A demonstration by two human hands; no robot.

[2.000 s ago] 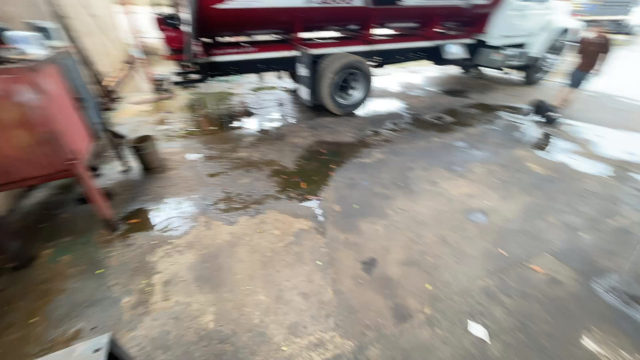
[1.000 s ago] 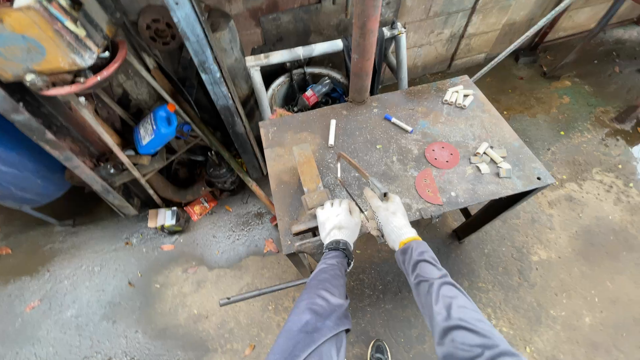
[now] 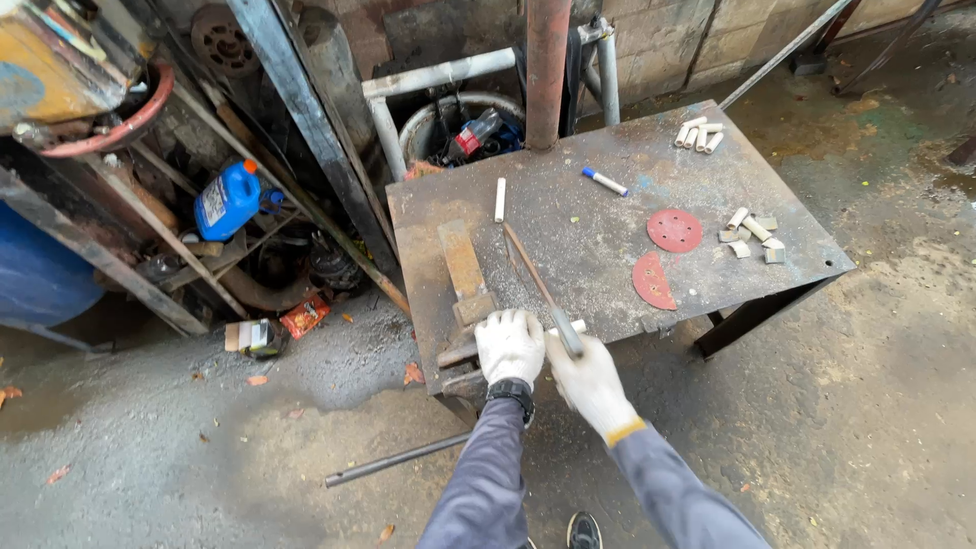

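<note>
My left hand (image 3: 511,347), in a white glove, is closed beside the metal vise (image 3: 474,308) at the table's near left edge. A white tube (image 3: 568,328) sticks out from its right side. My gloved right hand (image 3: 591,377) grips the grey handle of what looks like a hacksaw (image 3: 534,274), slanting up and left over the table. A white tube piece (image 3: 500,200) lies past its far tip. On the steel table (image 3: 602,282) are a blue-capped marker (image 3: 605,182), a red sanding disc (image 3: 675,230), a cut part disc (image 3: 653,282), short white tubes (image 3: 698,136) and cut pieces (image 3: 751,232).
A rusty post (image 3: 547,76) rises at the table's back edge, by a grey pipe frame (image 3: 442,72) and a bin (image 3: 423,126). Left stands a cluttered rack with a blue jug (image 3: 229,200). A metal bar (image 3: 396,459) juts out low at the near left.
The view has swung from the yard with a truck to the table. Since one second ago, my right hand and the saw have moved nearer to me; my left hand stays by the vise.
</note>
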